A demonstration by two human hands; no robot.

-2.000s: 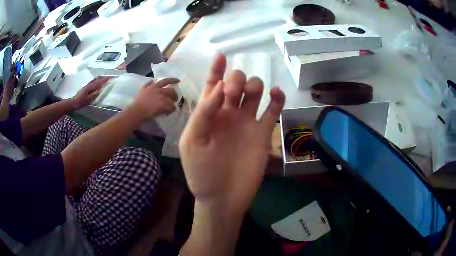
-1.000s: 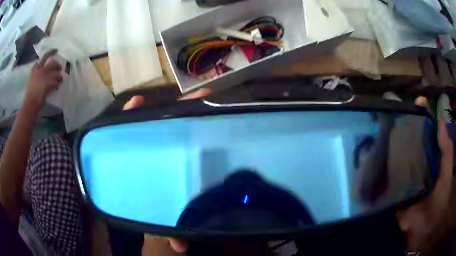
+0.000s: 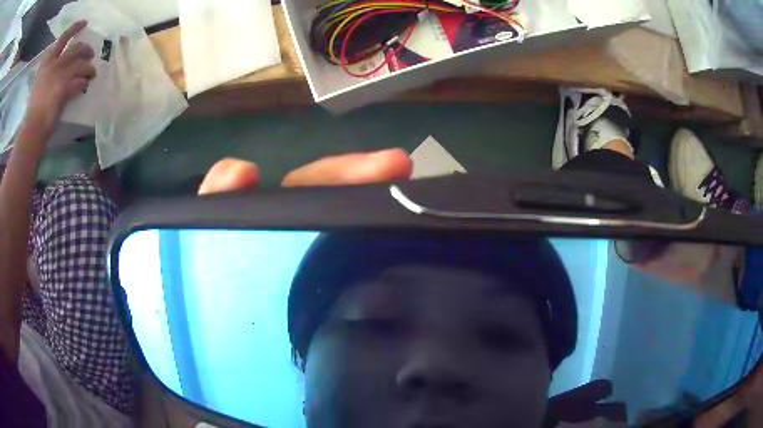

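Observation:
A rearview-mirror dash cam [image 3: 243,326] fills the lower part of the view, its blue reflective glass towards me, with a head in a dark cap reflected in it. Its black top edge has a curved silver trim line. My left hand [image 3: 309,175] grips it from behind; only fingertips show above the top edge at the left. At the lower right rim a small, cut-off bit of skin [image 3: 726,411] shows at the mirror's edge, likely my right hand; its grip is mostly hidden.
An open white box [image 3: 355,90] with a coloured wiring harness [image 3: 355,38] stands on the wooden-edged table [image 3: 238,82]. A white foam strip [image 3: 227,46] lies left of it. A neighbour's hand [image 3: 63,71] touches a milky plastic bag [image 3: 134,100]. Shoes [image 3: 596,125] and a white card [image 3: 435,157] are below.
The mirror unit has come closer and lower, and its right end now runs out of the picture. The box has shifted up in view, showing more floor. The reflected head is larger.

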